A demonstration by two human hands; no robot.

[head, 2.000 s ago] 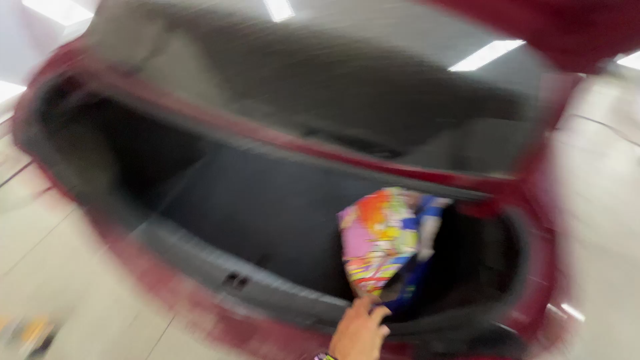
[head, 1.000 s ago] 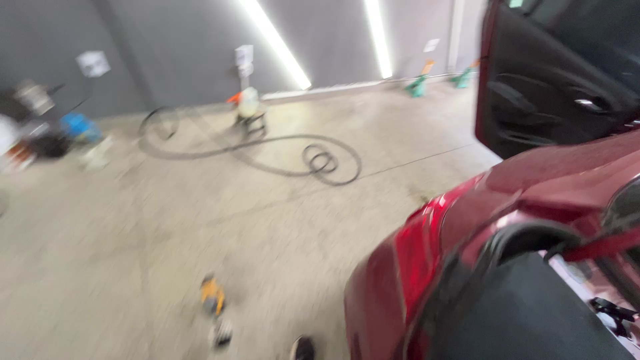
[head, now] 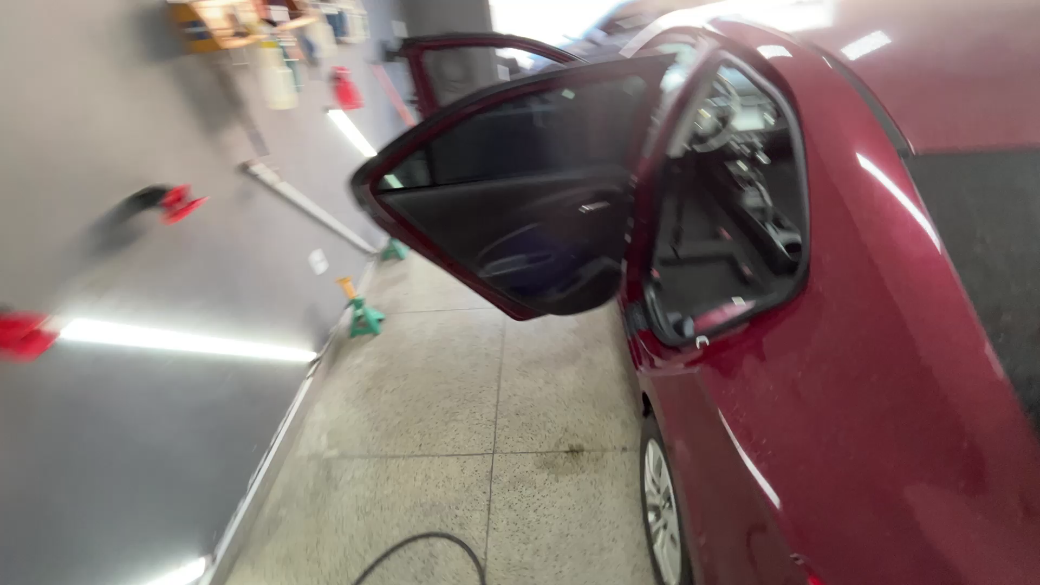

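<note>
Neither my left hand nor my right hand shows in the head view, so what they hold cannot be seen. A dark red car fills the right side, with its rear side panel (head: 812, 422) nearest to me. Its rear door (head: 520, 203) stands wide open toward the wall, and the front door (head: 431, 73) behind it is open too. Through the rear doorway, the center console (head: 764, 203) and the steering wheel (head: 715, 114) are visible. A rear wheel (head: 662, 504) sits below the panel.
Green jack stands (head: 366, 317) stand by the foot of the gray wall (head: 146, 439). A black hose (head: 431, 538) curves over the speckled floor (head: 406, 414). Bottles (head: 278, 77) and a yellow thing (head: 199, 28) are up at the wall, blurred.
The view has swung from the open trunk, past the floor and wall, to the car's side. A hand touching a colorful bag in the trunk two seconds ago is out of view.
</note>
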